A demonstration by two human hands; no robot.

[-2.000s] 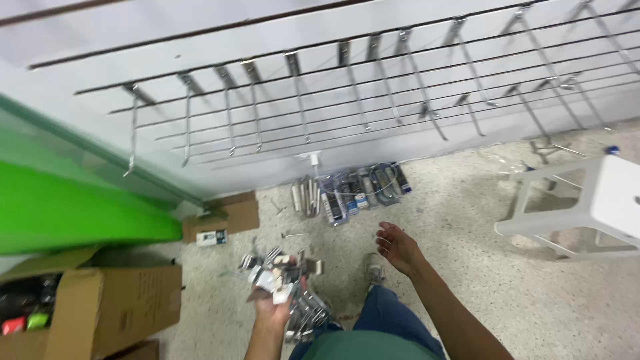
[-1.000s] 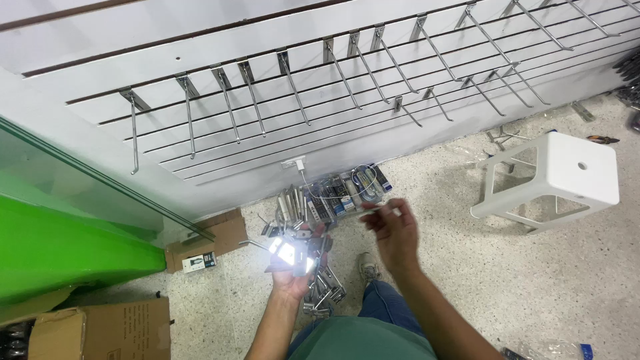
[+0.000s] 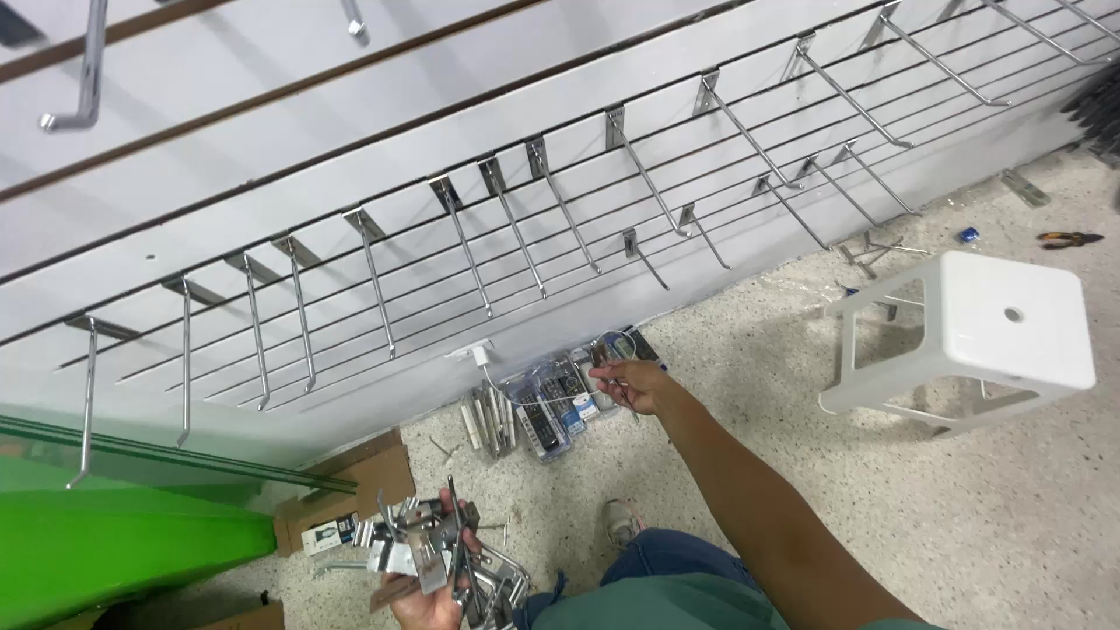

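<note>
My left hand [image 3: 433, 595], low in the head view, is closed around a bundle of metal slatwall hooks [image 3: 429, 542] with flat backing plates. My right hand [image 3: 632, 385] is raised above the packaged goods by the wall, fingers bent together; a thin metal piece seems to lie at its fingers, but too little shows to be sure it is held. Rows of chrome hooks [image 3: 652, 179] project from the white slatwall [image 3: 350, 140]. More loose hooks [image 3: 503, 582] lie below and beside my left hand.
Blister-packed remote controls [image 3: 538, 420] lie along the wall below a plugged-in white adapter [image 3: 480, 354] and cable. A white plastic stool [image 3: 1015, 324] stands right, with pliers [image 3: 1069, 239] beyond. Flattened cardboard [image 3: 385, 477] and a green panel [image 3: 131, 542] are at left.
The view has shifted, with more of the upper slatwall showing. My left hand still carries the hook bundle. My right hand now appears over the packaged goods; it was beside them earlier.
</note>
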